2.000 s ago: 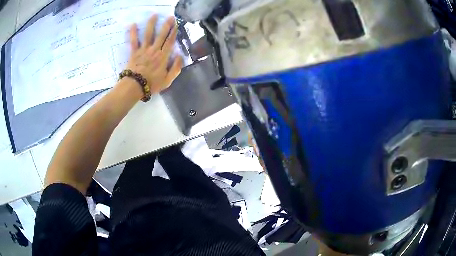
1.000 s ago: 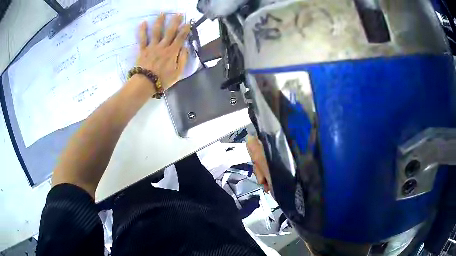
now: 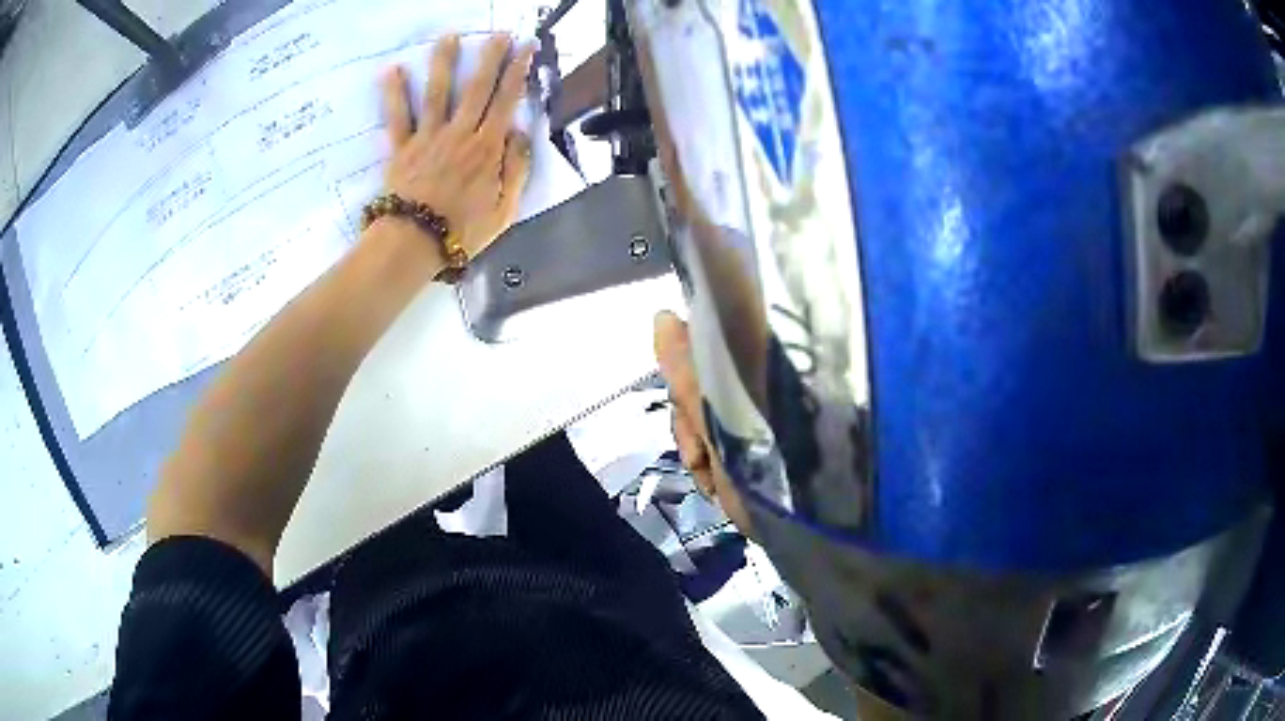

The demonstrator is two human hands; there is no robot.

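The white paper marker (image 3: pixel 212 211) lies on the grey fabric lay (image 3: pixel 88 472). My left hand (image 3: pixel 458 162) presses flat on its right part, fingers spread, holding nothing. The large blue cutting machine (image 3: pixel 1015 282) fills the right side, close to the camera. Its shiny base plate (image 3: pixel 571 261) sits at the lay's near right edge, partly under it. The narrow upright parts (image 3: pixel 550 78) stand just right of my left fingers. My right hand (image 3: pixel 686 409) shows only in part, at the machine's left side, wrapped against it; its palm and the handle are hidden.
A dark clamp (image 3: pixel 162 49) sits on the lay's far left edge. The off-white table (image 3: pixel 409 437) ends in front of my dark-clothed body. White and dark offcuts (image 3: pixel 627 437) lie on the floor below its edge. A metal bracket (image 3: pixel 1212 240) juts from the motor's right side.
The blue machine and its base plate have moved forward, the plate farther in at the lay's edge. My right fingers have come into view and moved forward too. My left hand stays flat on the paper.
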